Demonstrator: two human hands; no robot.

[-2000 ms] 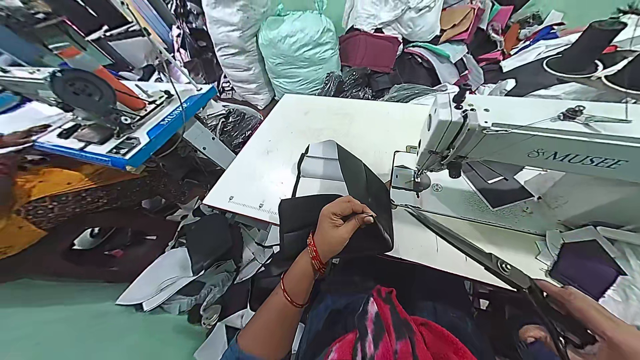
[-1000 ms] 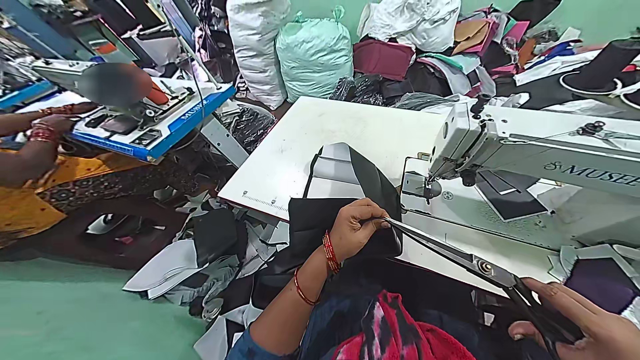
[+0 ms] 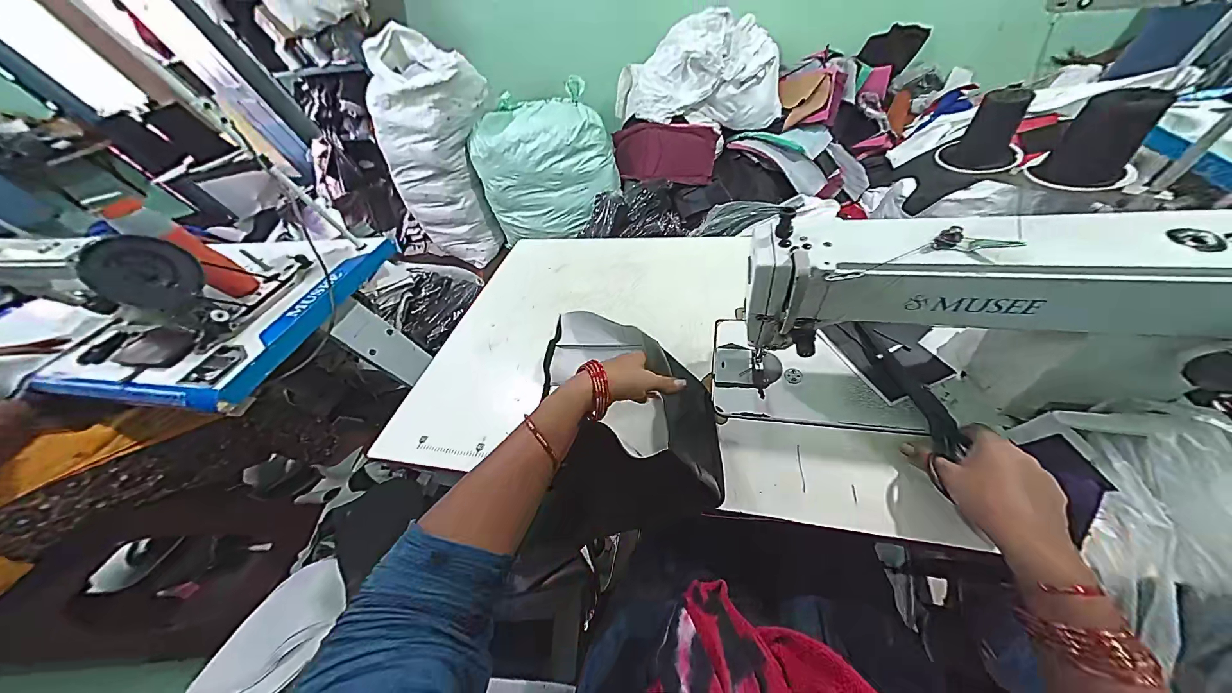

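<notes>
My left hand [image 3: 640, 378] lies on a folded black and light-grey fabric piece [image 3: 695, 423], just left of the needle area of a white sewing machine [image 3: 962, 289]. The piece partly hangs over the front edge of the white machine table [image 3: 597, 274]. Whether its fingers grip the fabric cannot be told. My right hand [image 3: 1006, 481] is shut on the handles of large dark scissors [image 3: 929, 404] at the right side of the machine bed. The blades point away toward a flat black piece [image 3: 905, 356] under the machine arm.
Black thread cones [image 3: 1107, 140] stand behind the machine. Stuffed white [image 3: 433, 144] and pale green sacks [image 3: 544, 168] stand behind the table, with fabric scraps beside them. Another sewing table [image 3: 318, 313] is at left. A dark purple piece [image 3: 1073, 481] and clear plastic [image 3: 1155, 491] are at right.
The scissors, earlier stretched between both hands at the fabric's edge, are now under the machine arm in my right hand. My left hand has moved farther onto the fabric. A person at left has mostly left view.
</notes>
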